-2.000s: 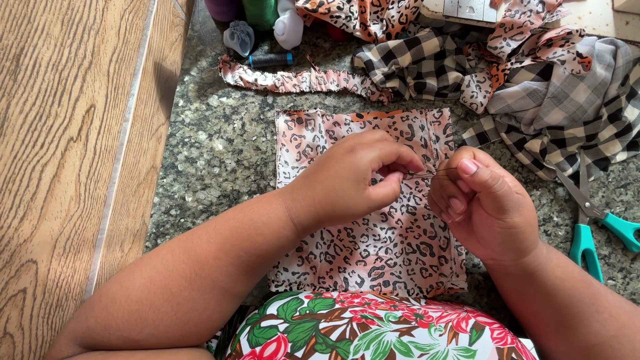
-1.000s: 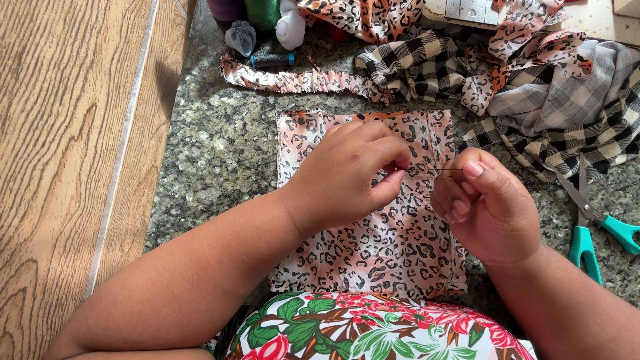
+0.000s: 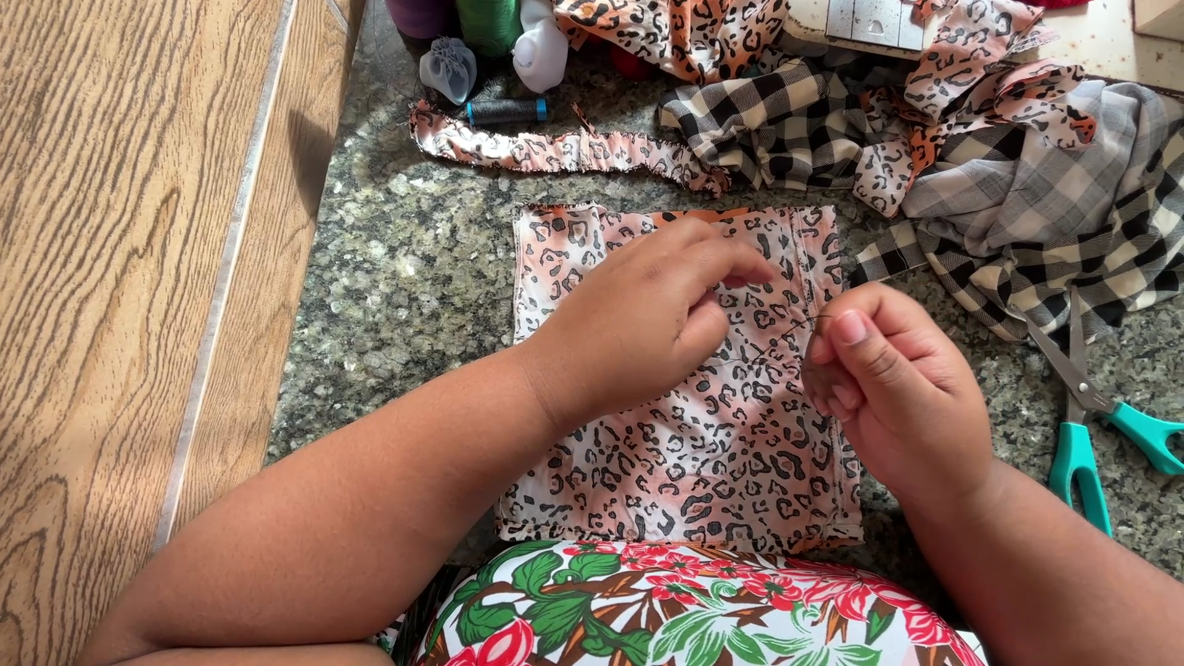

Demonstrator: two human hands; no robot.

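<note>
A leopard-print fabric square (image 3: 684,462) lies flat on the granite counter, close to my floral clothing. Above its middle, my left hand (image 3: 647,314) has its fingers slightly bent and its thumb apart from the forefinger; nothing can be made out between them. My right hand (image 3: 893,379) is at the fabric's right edge, thumb pressed against the curled forefinger. A thin dark thread (image 3: 786,331) runs from that pinch toward the left over the fabric. Whether a needle is in the pinch cannot be told.
Teal-handled scissors (image 3: 1084,398) lie partly open at right, beside black-and-white checked fabric (image 3: 1064,268). A gathered leopard-print strip (image 3: 555,153) and a dark thread spool (image 3: 507,112) lie beyond the square. Larger thread cones (image 3: 488,23) stand at the back. Wood-grain flooring (image 3: 120,231) is at left.
The left thumb and forefinger were close together near the thread and are now spread apart. My right hand keeps its pinch in nearly the same place.
</note>
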